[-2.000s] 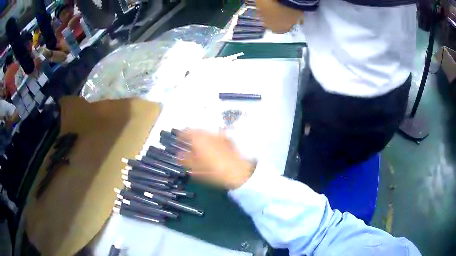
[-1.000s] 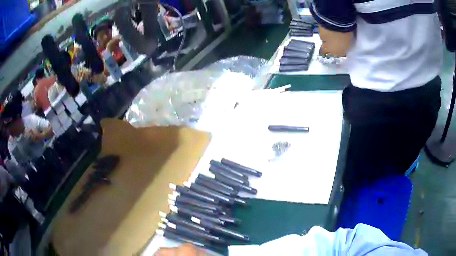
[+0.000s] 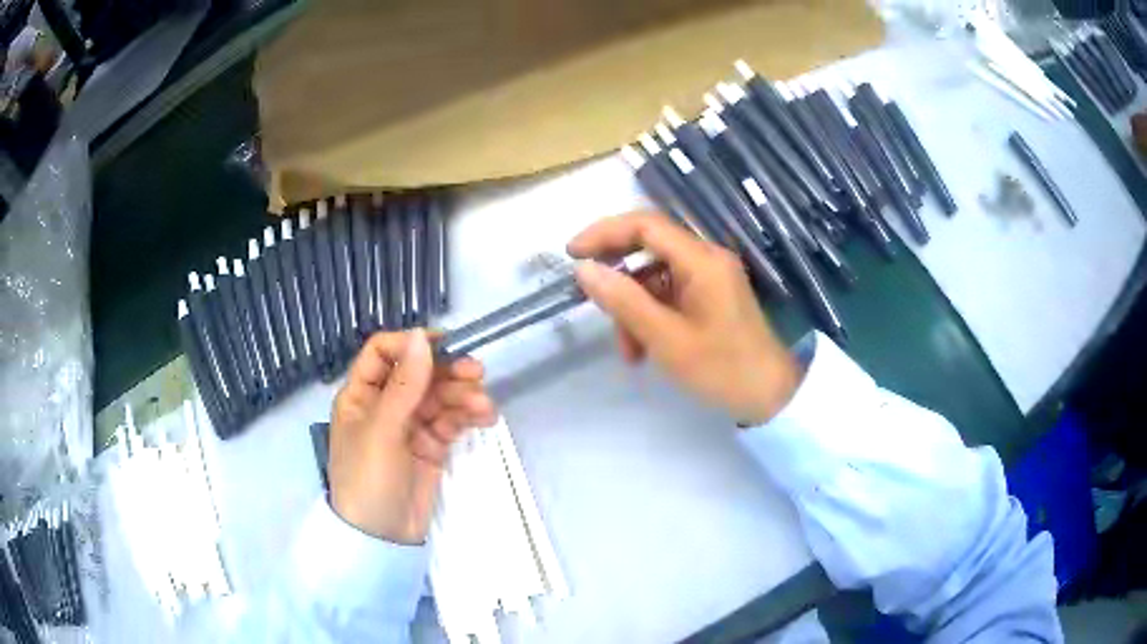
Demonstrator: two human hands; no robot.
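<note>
My left hand (image 3: 409, 421) holds the left end of a dark tube (image 3: 513, 315) above the white work sheet (image 3: 642, 478). My right hand (image 3: 692, 315) pinches the tube's right end, where a short white tip shows between the fingers. The tube is tilted up to the right. Small metal parts (image 3: 548, 264) lie on the sheet behind it, partly hidden by the tube and fingers. White inner tubes (image 3: 497, 541) lie in a pile below my left hand.
A neat row of dark tubes with white tips (image 3: 315, 289) lies left, a looser pile (image 3: 792, 176) right. Brown kraft paper (image 3: 503, 107) lies behind. More white tubes (image 3: 170, 510) and clear plastic (image 3: 44, 315) are left. A separate dark tube (image 3: 1043, 179) and a blue stool (image 3: 1057, 491) are right.
The view has swung left and down to the row and white tubes. Both hands are now in view on one dark tube; earlier only my right hand showed, over the loose pile, then at the bottom edge.
</note>
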